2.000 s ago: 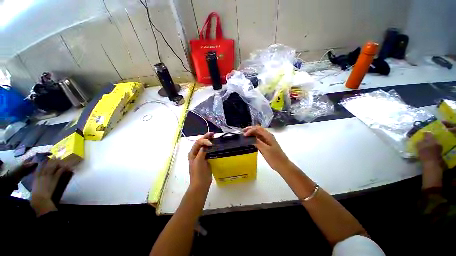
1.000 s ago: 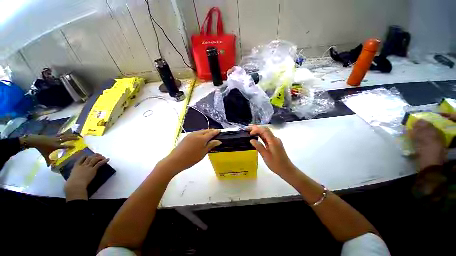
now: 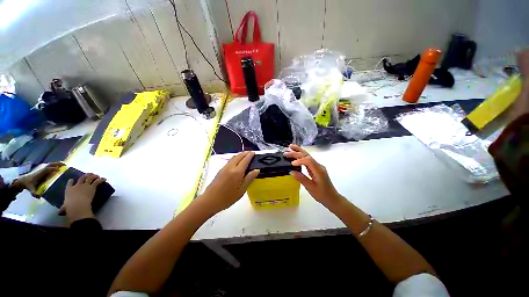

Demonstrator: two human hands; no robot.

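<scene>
A yellow carton (image 3: 274, 192) with a black top band stands upright on the white table in front of me. Its black top panel (image 3: 272, 163) lies flat, with a low dark oval shape, apparently the plastic handle, in the middle. My left hand (image 3: 230, 176) holds the top at its left side. My right hand (image 3: 309, 174) holds the right side, thumb at the front edge and fingers at the back corner. Hidden fingertips leave the back edge partly unseen.
An open clear bag with dark contents (image 3: 275, 123) lies ahead. Flat cartons (image 3: 127, 125) and a yellow edge strip (image 3: 200, 174) are at left. Clear poly bags (image 3: 444, 136) lie at right. Neighbours' hands work on cartons at both sides. An orange bottle (image 3: 421, 75) stands behind.
The carton's top now lies flat, showing its oval; the pale flap edge at the back is no longer visible. The right neighbour's yellow carton is raised and tilted.
</scene>
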